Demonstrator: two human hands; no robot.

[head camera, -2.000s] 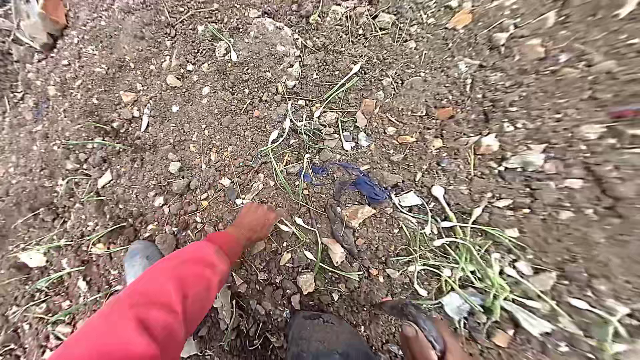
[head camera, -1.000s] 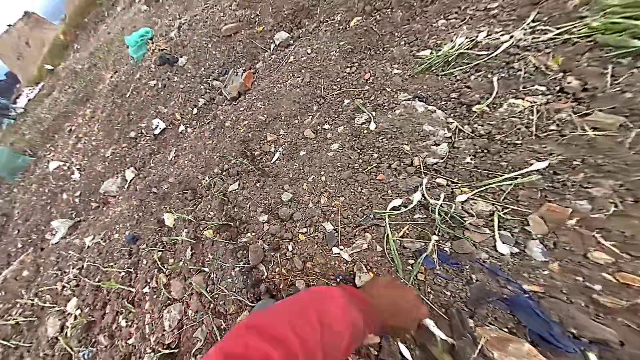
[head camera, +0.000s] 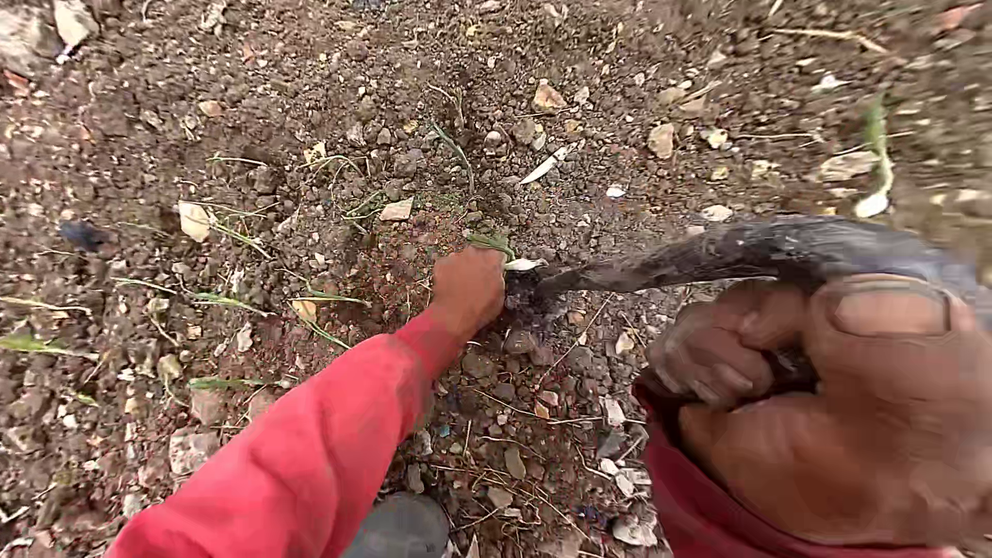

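Observation:
My left hand (head camera: 467, 287), in a red sleeve, is closed on a small onion-like seedling (head camera: 525, 264); its white bulb and a bit of green leaf show beyond the fingers, close to the soil. At the right, very near the camera, my right hand (head camera: 837, 387) grips a dark, curved, tapering hand tool (head camera: 721, 252). The tool's narrow end points left and meets dark, loosened soil just beside the bulb. Its exact tip is hidden or blurred. Thin green seedlings (head camera: 225, 301) stand or lie in the soil left of my left hand.
Stony brown soil (head camera: 372, 101) spreads all around, with pale stones (head camera: 661, 140) and dry stalks. A loose seedling with a white bulb (head camera: 872, 204) lies at the upper right. A grey boot toe (head camera: 403, 527) shows at the bottom. A large pale stone (head camera: 23, 39) sits at the upper left.
My right hand with the dark tool, out of view one second ago, now reaches in from the right, its tool end beside my left hand. The view has shifted strongly.

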